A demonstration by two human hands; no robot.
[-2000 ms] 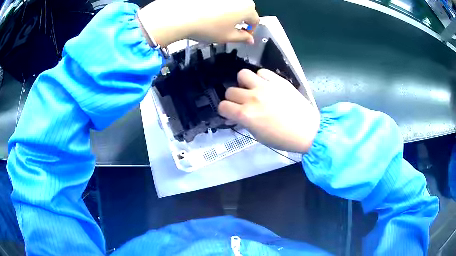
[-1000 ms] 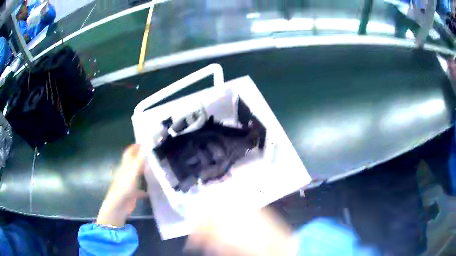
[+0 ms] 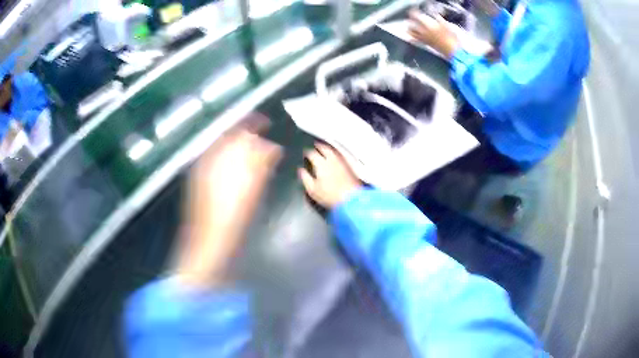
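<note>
The white plastic housing (image 3: 446, 106) lies open side up on a white sheet (image 3: 448, 148) at the upper middle of the bench. Its white handle (image 3: 350, 57) projects at the far left side. Black inner parts (image 3: 385, 120) fill much of the housing; their detail is blurred. My right hand (image 3: 329, 175) is beside the sheet's near left edge, fingers bent; whether it grips anything is unclear. My left hand (image 3: 235, 164) is over the bench, left of the sheet and apart from the housing. It is heavily blurred, so its grip cannot be told.
Another worker in a blue smock (image 3: 536, 91) is at the upper right, a hand (image 3: 433, 33) at another sheet and part. A pale rail (image 3: 150, 189) curves along the bench's far side. Another person (image 3: 29, 98) is at far left. A dark crate (image 3: 490, 255) is below the bench edge.
The view has swung right. The housing and sheet now lie farther from me, close to the other worker. Both hands are off the housing, and the black fan stack is out of view.
</note>
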